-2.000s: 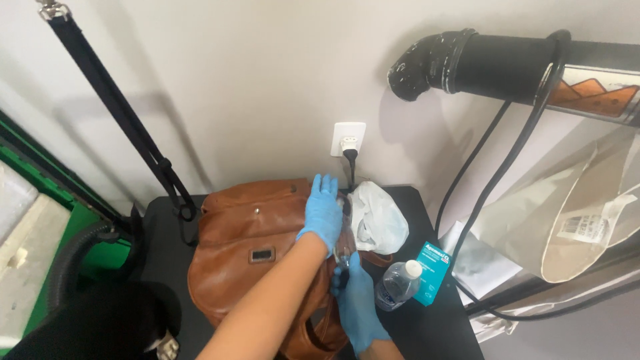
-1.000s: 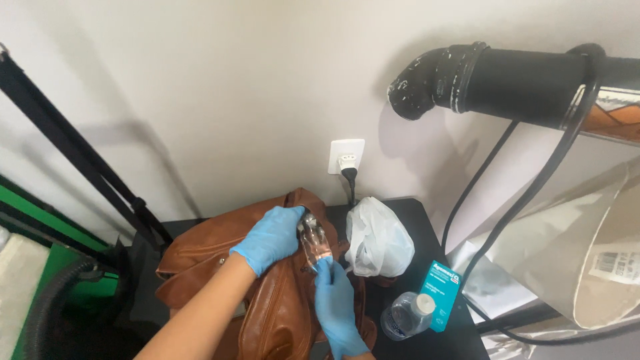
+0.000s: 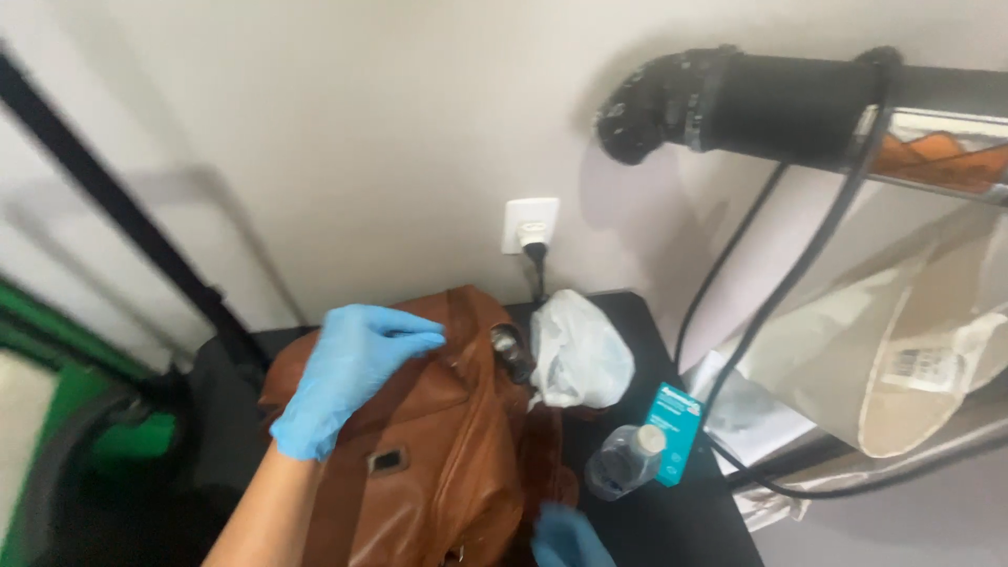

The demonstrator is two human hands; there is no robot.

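Observation:
A brown leather bag (image 3: 441, 425) lies on a black table against the wall. Above its upper part is my left hand (image 3: 358, 370) in a blue glove, thumb and fingertips close together; whether anything is pinched there I cannot tell. My right hand (image 3: 568, 537), also gloved in blue, is blurred at the bottom edge, right of the bag, its fingers partly out of frame. A clear, shiny item (image 3: 512, 354) rests in the side pocket of the bag. Beside it sits a white plastic bag (image 3: 581, 353). Nearer me stand a clear bottle with a white cap (image 3: 626, 461) and a teal box (image 3: 671, 433).
Behind the black table (image 3: 669, 528), a plug sits in a wall outlet (image 3: 531, 226). A black pipe (image 3: 787, 106) with a hanging cable juts in at upper right, above beige rolled material (image 3: 890, 370). A black strap (image 3: 118, 205) slants down at left beside a green frame.
Both hands have come away from the clear item at the bag's side pocket. My left hand has moved left over the bag, and my right hand has dropped toward the bottom edge.

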